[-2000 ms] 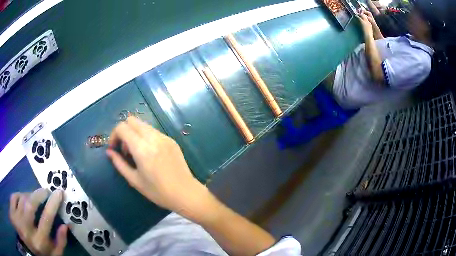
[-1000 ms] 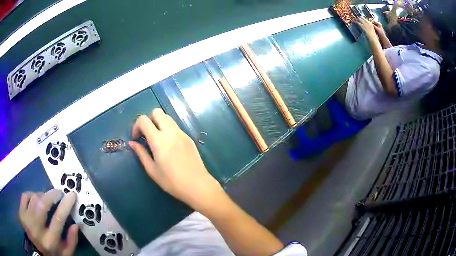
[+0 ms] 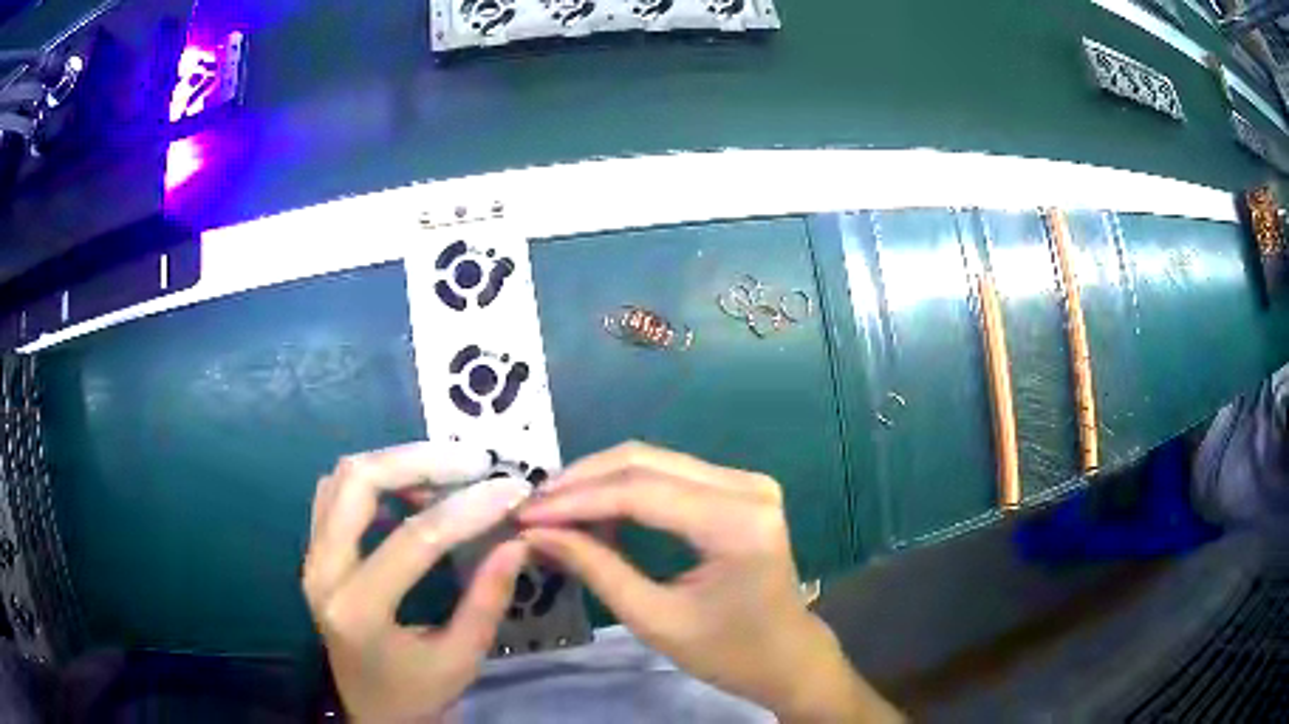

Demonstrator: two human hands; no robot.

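Note:
A silver-grey housing (image 3: pixel 485 333) with black round cut-outs stands lengthwise on the green bench top. My left hand (image 3: pixel 410 566), with whitish finger covers, and my right hand (image 3: pixel 693 559) meet at the fingertips over its lower cut-outs. The fingertips are pinched close together; whether a ring is between them is hidden. A copper-coloured bunch of nested rings (image 3: pixel 648 328) lies right of the housing. Thin loose rings (image 3: pixel 763 306) lie farther right, and a small separate ring (image 3: pixel 889 410) lies on the clear film.
Two long copper-coloured rods (image 3: pixel 999 389) lie on clear plastic film (image 3: pixel 926 481) to the right. A white rail (image 3: pixel 679 184) borders the green conveyor, which carries housings (image 3: pixel 608 17). A black machine with purple light is at upper left. Stacked housings (image 3: pixel 20 495) stand at the left edge. A person's sleeve shows far right.
The view has turned left. My right hand has left the loose rings and come to my left hand over the housing. The loose rings are now uncovered, and my left hand's fingers have drawn together.

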